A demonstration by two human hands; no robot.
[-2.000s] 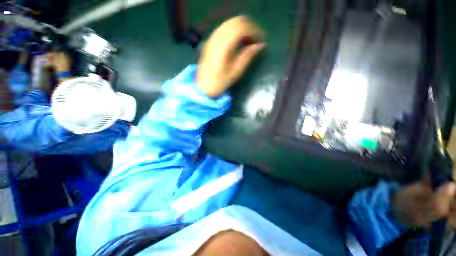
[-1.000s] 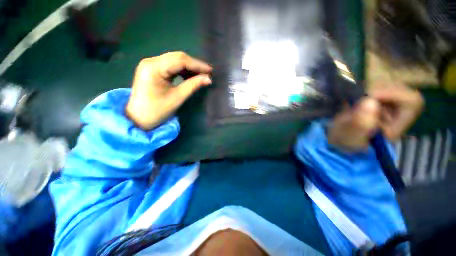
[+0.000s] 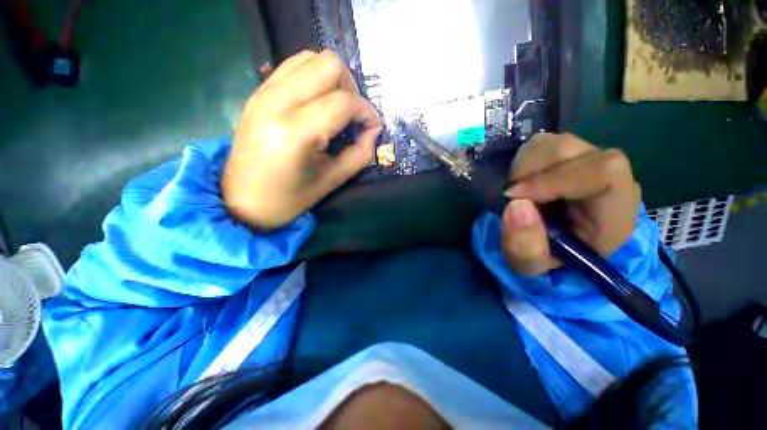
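My right hand [image 3: 580, 197] holds the black handle of a soldering iron [image 3: 618, 285]. Its metal tip points left onto the mainboard [image 3: 496, 117] along the near edge of an open, silvery tablet [image 3: 412, 42]. The tablet lies in a dark frame [image 3: 294, 29]. My left hand [image 3: 307, 134] is at the near left corner of the tablet, with thumb and forefinger close together beside the board. Whether they pinch a thin wire cannot be told. A green spot and a small orange spot show on the board.
A tan board [image 3: 685, 50] with a scorched dark centre is at the top right. A white slotted tray [image 3: 694, 220] is right of my right hand. A white fan [image 3: 21, 302] is at the far left. A small black part [image 3: 60, 67] with red leads lies on the green bench at the upper left.
My right hand has brought the iron from the right side onto the board. My left hand has moved from left of the frame to the tablet's near left corner. The view has shifted.
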